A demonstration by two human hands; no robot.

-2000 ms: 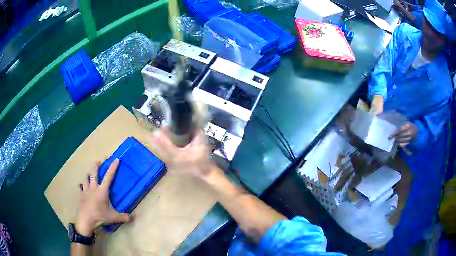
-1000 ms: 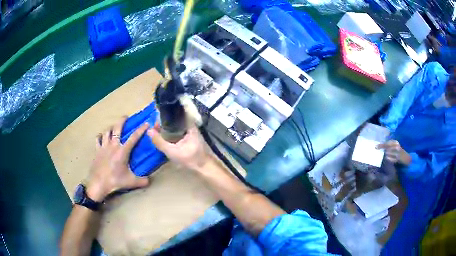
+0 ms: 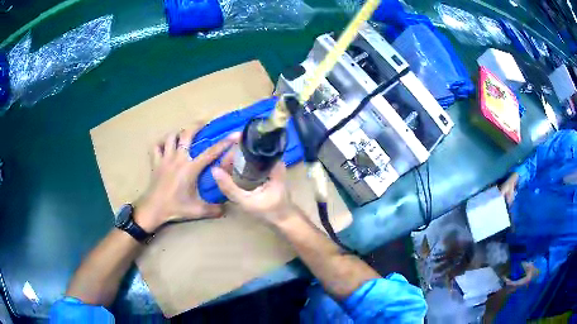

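A blue plastic housing (image 3: pixel 212 135) lies flat on the tan cardboard mat (image 3: pixel 247 269). My left hand (image 3: pixel 180 180), with a black watch on the wrist, holds the housing's left and near side. My right hand (image 3: pixel 262 195) is closed around the electric screwdriver (image 3: pixel 258 155), held upright over the housing. The driver and my hand hide the middle of the housing and the driver's tip, so contact cannot be told. No screw can be made out. A yellow cord (image 3: pixel 335 54) rises from the driver's top.
Two screw feeders (image 3: pixel 395 126) stand right of the mat, with a black cable across them. Stacked blue housings (image 3: pixel 436 63), a red-pink tin (image 3: pixel 500 104) and white boxes lie beyond. Clear plastic bags (image 3: pixel 69 54) lie at the back. A person in blue (image 3: pixel 550 190) is at right beside an open carton.
The driver has moved from over the feeders to over the housing. The view has shifted, and the housing is turned on the mat. My left hand stays on the housing.
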